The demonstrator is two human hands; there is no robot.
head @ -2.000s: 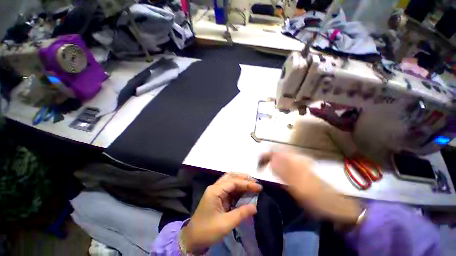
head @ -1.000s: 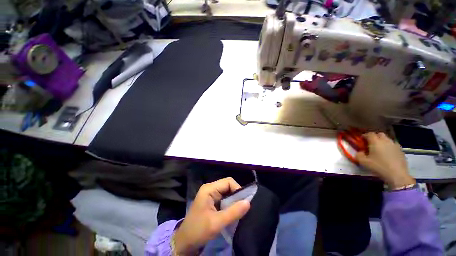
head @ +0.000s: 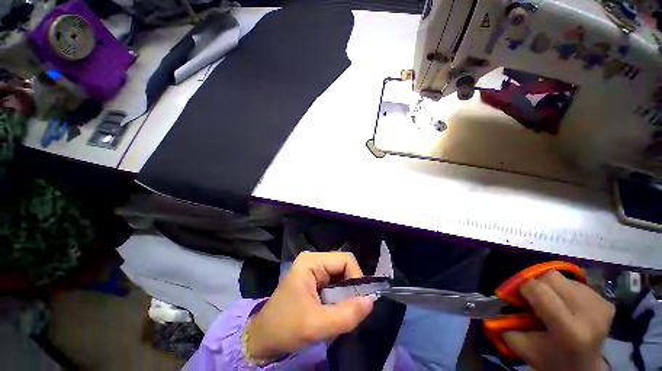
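My left hand [head: 308, 308] pinches the end of a black fabric piece with a pale reverse [head: 347, 291] above my lap, in front of the table edge. My right hand [head: 562, 326] holds the scissors [head: 468, 305] by their orange-red handles. The metal blades point left and their tips are at the fabric end beside my left thumb. A small pale pointed bit of the piece sticks up by the blades. I cannot tell whether the blades touch it. The rest of the piece hangs down, dark, below my left hand.
A large black panel [head: 247, 101] lies left of the sewing machine [head: 537, 72]. The needle plate is lit. A phone-like dark rectangle [head: 640, 201] is at right. A curled grey-black piece [head: 207, 47] and purple machine end [head: 80, 43] are at left. Grey panels hang below the table edge.
My right hand first reached to the scissors on the table, then brought them down and left to the fabric end. My left hand still pinches the piece. The view has shifted.
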